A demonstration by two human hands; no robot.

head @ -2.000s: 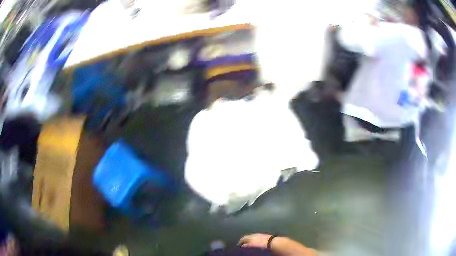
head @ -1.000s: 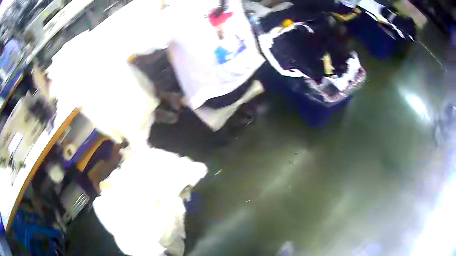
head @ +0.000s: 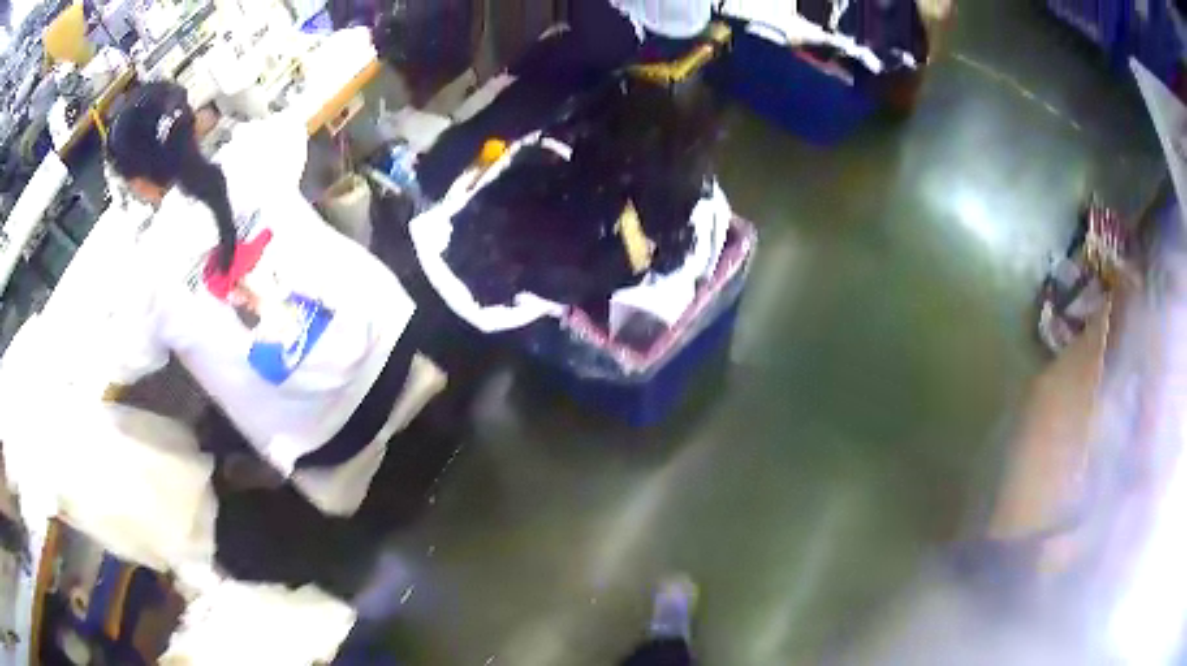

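Observation:
Neither of my hands shows in the head view. Nearest in front stands a blue bin (head: 651, 386) lined with white cloth, heaped with dark pieces (head: 547, 234). A small yellowish piece (head: 634, 237) lies on the heap and an orange item (head: 491, 152) sits at its far left edge. Off-white cloth (head: 124, 488) hangs and bunches at the lower left beside a table. A shoe tip (head: 673, 609) shows at the bottom edge.
A person in a white printed top (head: 293, 312) sits at the left, facing a row of machine tables. A second blue bin (head: 801, 91) stands at the top. A brown carton (head: 1057, 423) stands at the right. Shiny green floor (head: 833, 377) lies between.
The view has swung right and forward along the floor. The bin of dark pieces and the seated person now lie further left, and the carton at the right has come in.

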